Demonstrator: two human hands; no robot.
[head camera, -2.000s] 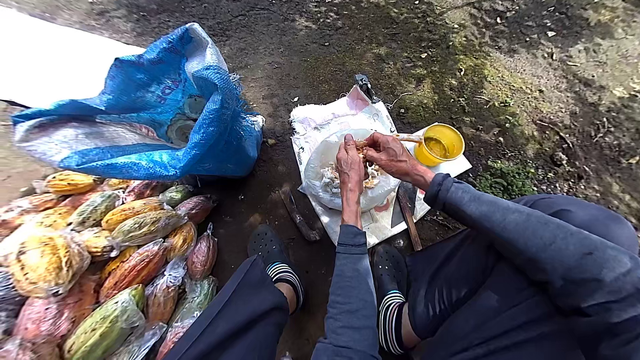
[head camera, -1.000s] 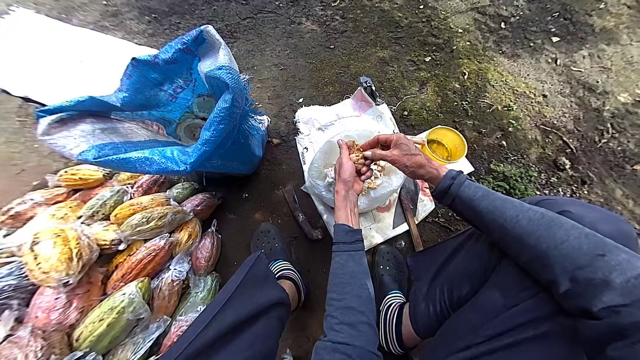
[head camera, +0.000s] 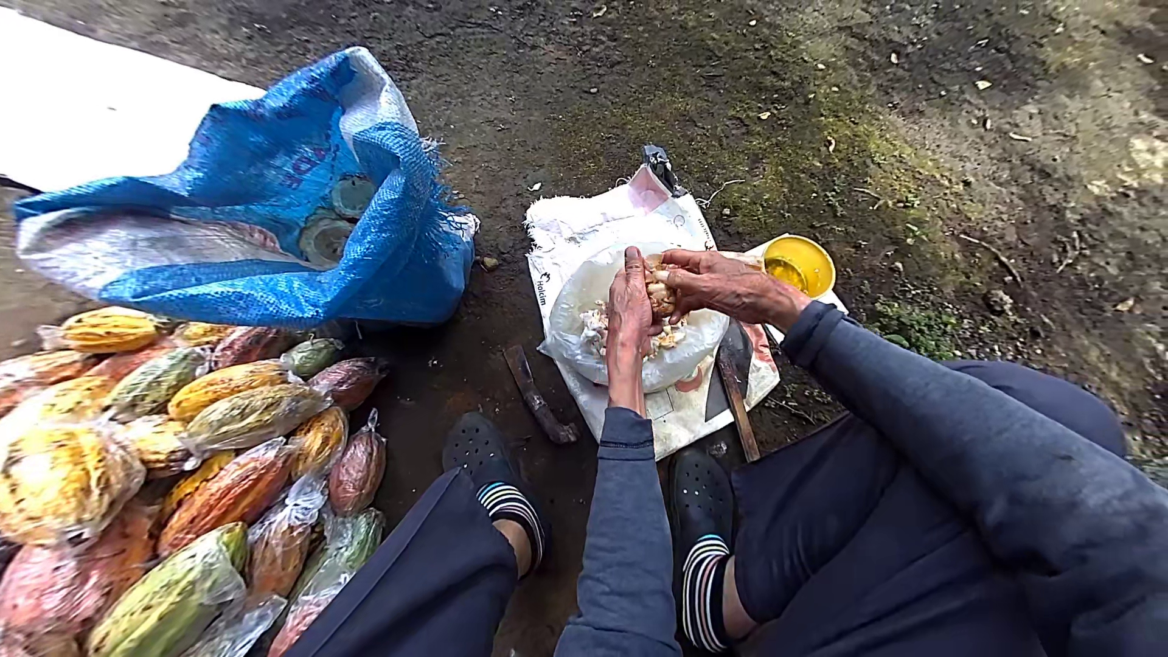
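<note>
My left hand (head camera: 631, 306) holds a clump of pale and brownish cacao beans (head camera: 659, 290) above a clear plastic bag (head camera: 577, 290). From the right, my right hand (head camera: 730, 287) has its fingers on the same clump; what lies between its fingertips is too small to tell. Whitish bits and beans (head camera: 671, 338) lie inside the opened bag, which rests on a white woven sack (head camera: 584, 219). Beside the bag, on the right, is a wide dark blade with a wooden handle (head camera: 737, 406). A yellow container (head camera: 803, 262) stands just beyond my right wrist.
Plastic-wrapped cacao pods (head camera: 246, 415) are heaped at the lower left. Behind them stands a blue woven sack (head camera: 401, 182) with round items inside. A sheathed or wooden-handled tool (head camera: 538, 397) lies on the soil near my clog (head camera: 476, 447). A small black object (head camera: 659, 166) sits at the white sack's top corner.
Both hands stay together over the bag, with small shifts of the fingers. The clump remains in my left hand.
</note>
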